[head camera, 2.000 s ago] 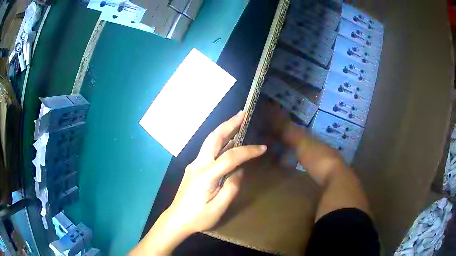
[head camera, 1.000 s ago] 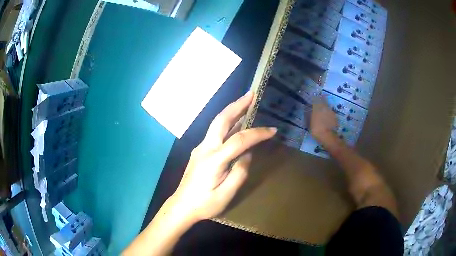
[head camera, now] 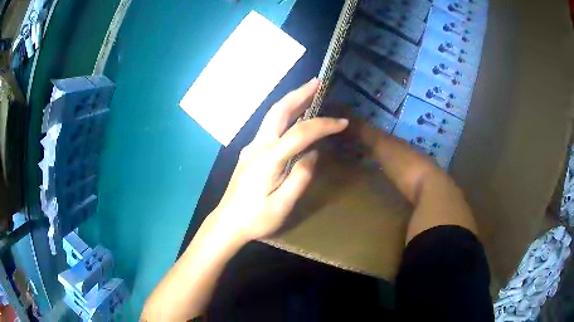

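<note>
A large open shipping carton (head camera: 362,220) stands in front of me with rows of small white-blue retail boxes (head camera: 440,72) inside. The right-hand row is bright; the boxes nearer the carton's left wall lie in shadow. My left hand (head camera: 277,151) grips the top edge of the carton's left wall, thumb and fingers on either side. My right hand (head camera: 359,135) is inside the carton, low over the shadowed boxes at the near end of the rows. Its fingers are dark and blurred, so I cannot tell whether it holds a box.
The green bench (head camera: 151,163) runs along the left. A plain white sheet (head camera: 244,78) lies on it near the carton. Stacked boxes (head camera: 78,157) stand at its left side, with a few loose boxes (head camera: 91,277) below them. White plastic parts (head camera: 535,277) are heaped at the lower right.
My right hand has moved left, from the bright row to the shadowed boxes near the left wall. My left hand stays on the wall edge. The view has shifted, so bench items appear higher.
</note>
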